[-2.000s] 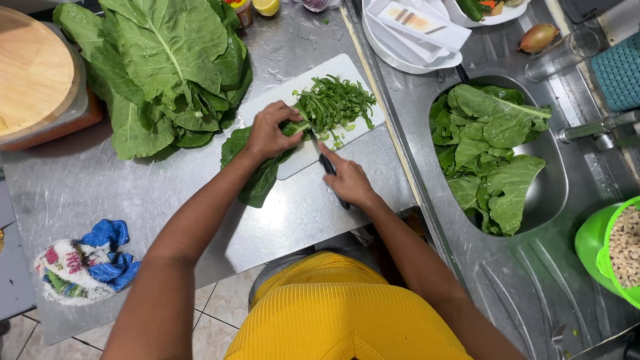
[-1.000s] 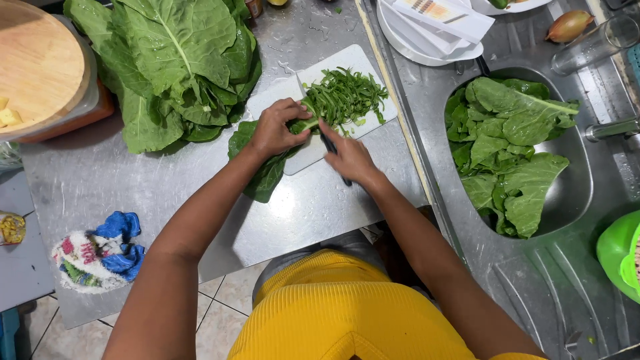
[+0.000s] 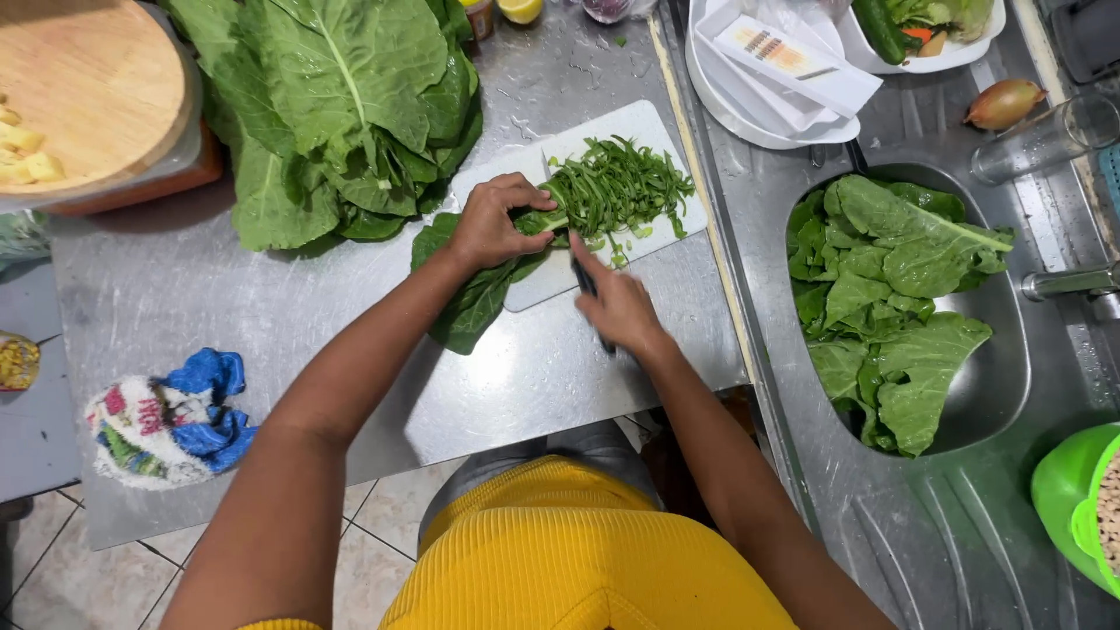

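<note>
My left hand (image 3: 503,219) presses a rolled bundle of collard leaves (image 3: 468,302) onto a white cutting board (image 3: 647,122), the loose leaf ends hanging over the board's left edge. My right hand (image 3: 619,306) grips a knife by its black handle (image 3: 584,278), just right of the left fingertips, where the bundle meets the cut strips. Most of the blade is hidden by the greens and fingers. A heap of thin green shreds (image 3: 621,188) lies on the right half of the board, with small pale stem bits near its lower edge.
Large collard leaves (image 3: 350,96) are piled behind my left hand. More leaves (image 3: 910,245) fill the sink basin at right. Around them are a round wooden board (image 3: 96,79), a cloth (image 3: 175,420), a white grater (image 3: 779,52), an onion (image 3: 1004,105), a glass (image 3: 1041,140) and a green bowl (image 3: 1072,507).
The heap of shreds beside the knife has spread a little closer to my left hand. Both hands remain at the bundle, which is still held.
</note>
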